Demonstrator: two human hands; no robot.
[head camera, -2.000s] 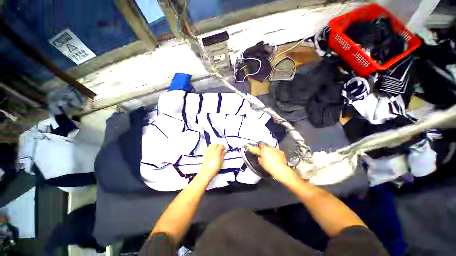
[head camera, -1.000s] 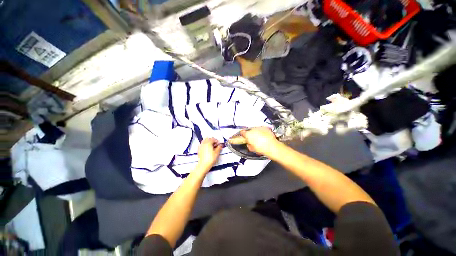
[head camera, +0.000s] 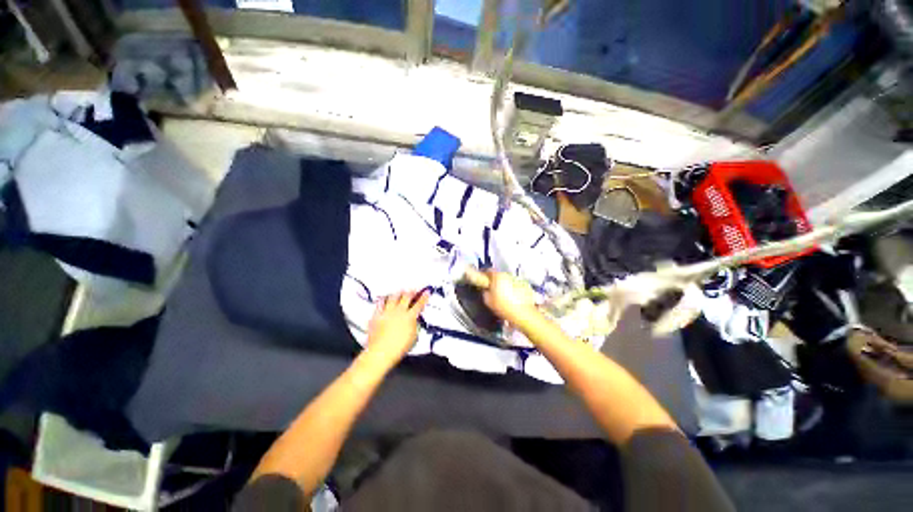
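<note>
A white garment with dark navy stripes (head camera: 390,235) lies bunched on the dark grey ironing table (head camera: 240,385). My right hand (head camera: 509,298) is closed around the handle of a steam iron (head camera: 478,308), which rests on the garment with its pale handle end showing. My left hand (head camera: 397,318) lies on the garment to the left of the iron, fingers spread and pointing forward. Whether it pinches any cloth cannot be told. A dark navy piece (head camera: 320,230) lies along the garment's left side, over a rounded dark form (head camera: 250,270).
A pale steam hose (head camera: 501,140) hangs down and runs beside the iron; a thick wrapped line (head camera: 751,255) crosses at right. A red basket (head camera: 729,225), dark cloth and a small box (head camera: 534,125) are beyond. White garments (head camera: 80,190) and a white bin (head camera: 95,460) are left.
The view has turned, showing more of the left table end. The iron has turned, its handle pointing more away from me. My left hand has gone from a pinched shape to spread fingers.
</note>
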